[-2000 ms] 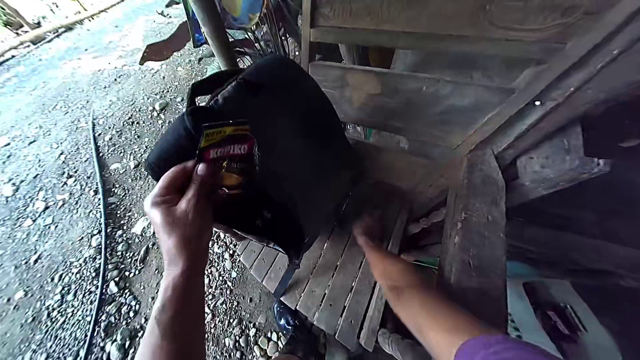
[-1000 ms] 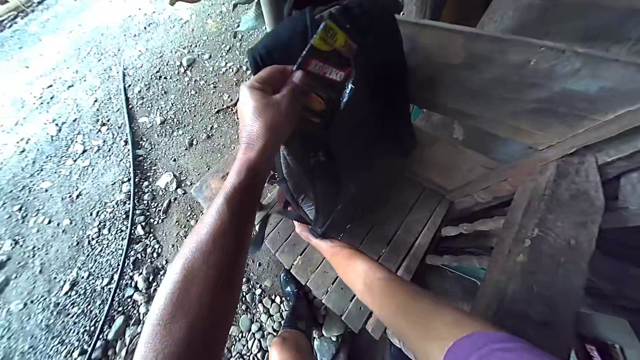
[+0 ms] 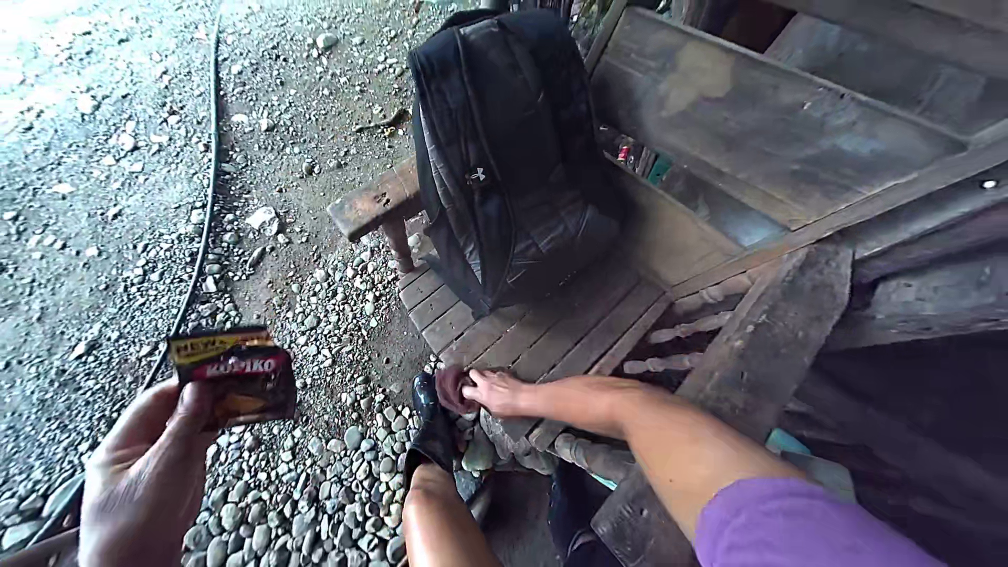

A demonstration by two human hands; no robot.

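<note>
My left hand (image 3: 153, 457) grips a dark Kopiko sachet (image 3: 244, 382) with a yellow top band, between thumb and fingers, over the gravel at lower left. At the front edge of the wooden bench's slatted seat (image 3: 504, 339), my right hand (image 3: 500, 394) holds a crumpled brownish-maroon cloth (image 3: 454, 390). Beyond that hand, a black Under Armour backpack (image 3: 512, 157) stands upright on the seat, touched by neither hand.
The bench has a wooden armrest (image 3: 374, 206) at left, another armrest (image 3: 776, 331) at right and a plank back (image 3: 756, 118). A black hose (image 3: 211, 173) runs along the gravel. Rounded stones (image 3: 315, 488) and my black boots (image 3: 429, 425) lie below.
The left hand with the sachet has moved from in front of the backpack to the lower left, away from it. A maroon cloth now shows in the right hand.
</note>
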